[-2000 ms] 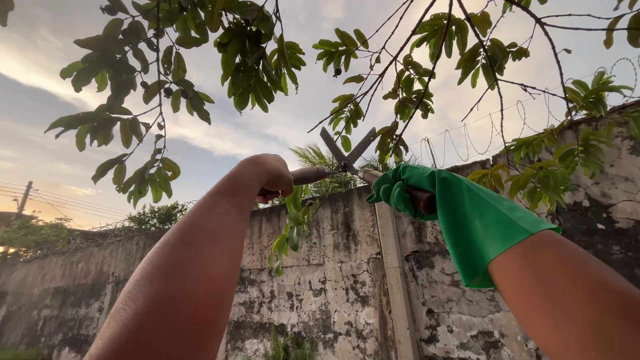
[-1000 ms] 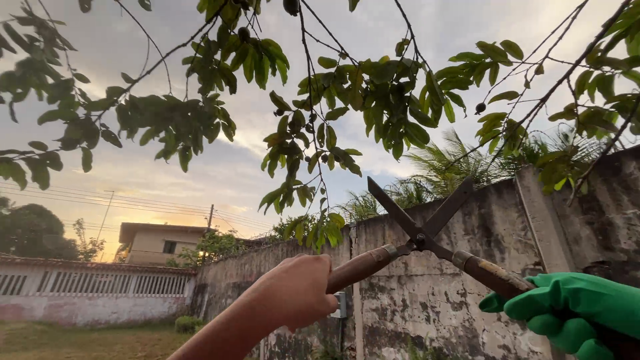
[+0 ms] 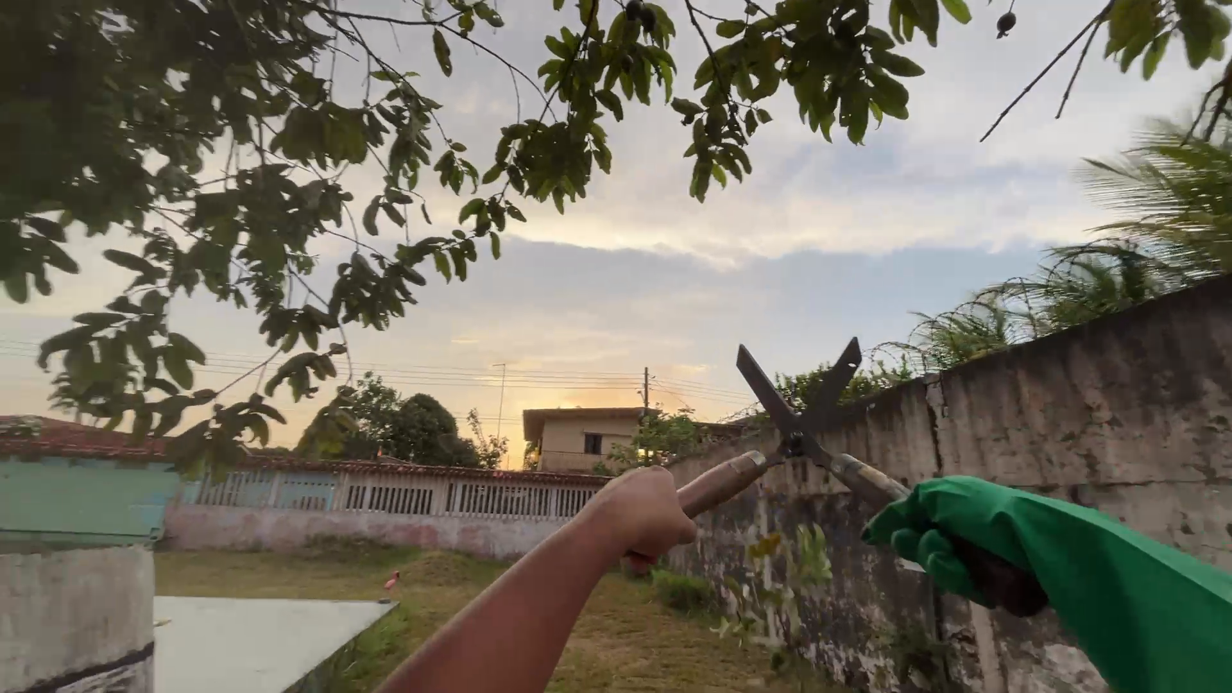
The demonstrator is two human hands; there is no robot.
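Hedge shears (image 3: 795, 443) are raised in front of me, their two blades spread in a V with no branch between them. My bare left hand (image 3: 643, 517) is closed around one wooden handle. In a green rubber glove, my right hand (image 3: 953, 539) grips the other handle, whose end shows below the fingers. Leafy tree branches (image 3: 587, 106) hang above the blades, apart from them. A blurred leafy sprig (image 3: 789, 577) shows below the shears, in front of the wall; whether it is falling I cannot tell.
A stained concrete wall (image 3: 1078, 423) runs along the right. Grass (image 3: 462, 616) covers the ground. At lower left are a pale flat slab (image 3: 260, 640) and a low wall block (image 3: 77, 616). A white balustrade fence (image 3: 385, 500) crosses the back. More foliage (image 3: 192, 221) hangs at upper left.
The view has swung left, bringing the yard and slab into sight. Both hands still hold the shears, whose blades stay spread. The hanging leaves near the blades a second ago are now well apart from them.
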